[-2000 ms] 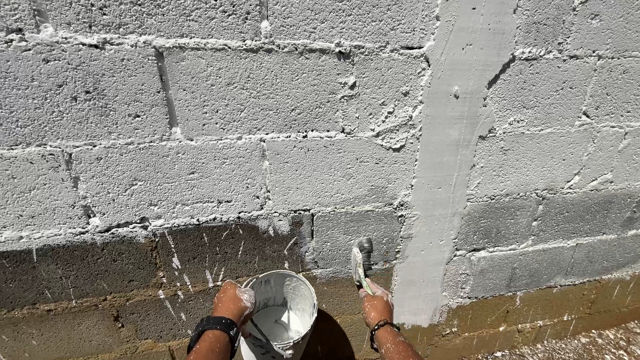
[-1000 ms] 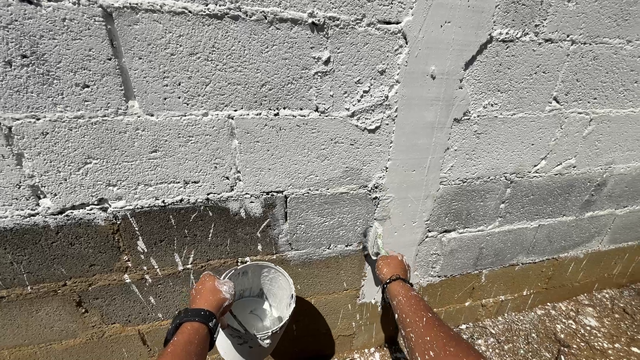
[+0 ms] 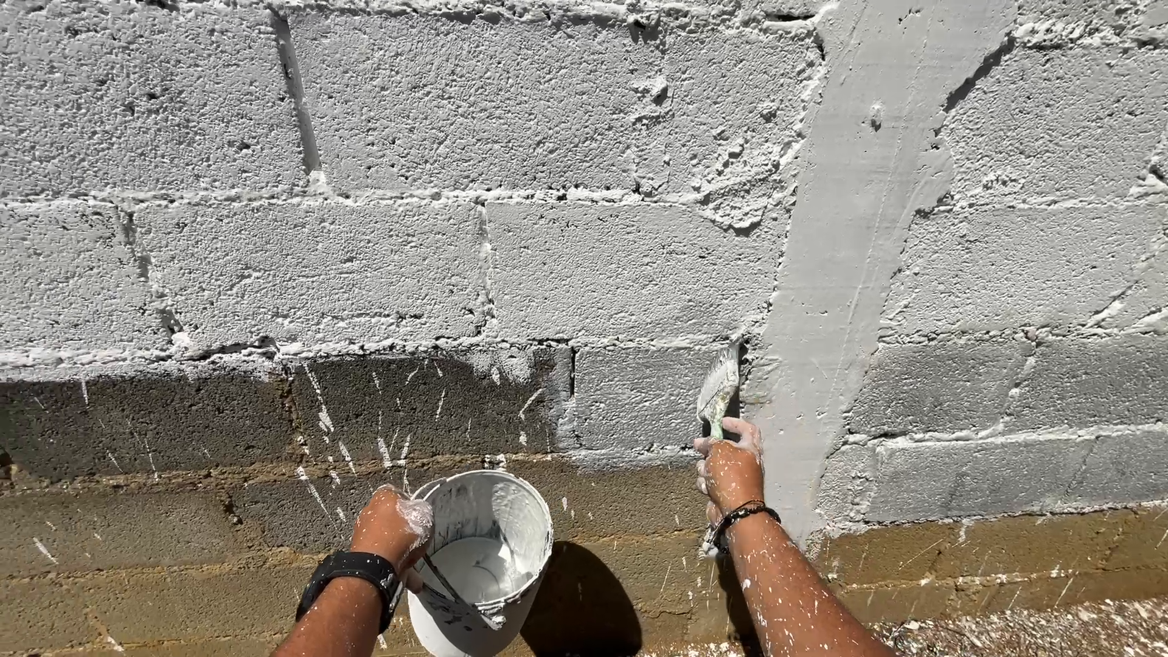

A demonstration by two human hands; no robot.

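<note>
My left hand (image 3: 394, 529), smeared with white paint and wearing a black wristband, grips the wire handle of a white plastic bucket (image 3: 484, 557) near its rim. White paint lies inside the bucket. My right hand (image 3: 733, 470), speckled with paint, is closed around the handle of a paintbrush (image 3: 719, 388). The brush's whitened bristles point up and touch the concrete block wall (image 3: 630, 265), just left of the smooth vertical mortar band (image 3: 844, 265). The upper blocks are coated white.
Dark bare blocks (image 3: 420, 411) with white splashes are at the left. Below them run brownish bare blocks (image 3: 109, 529). Paint-spotted ground (image 3: 1031, 630) shows at the bottom right. The bucket casts a shadow (image 3: 584, 602) on the wall's base.
A second ago the brush was low against the vertical mortar band; now it is higher, at the band's left edge. My left hand has kept hold of the bucket throughout.
</note>
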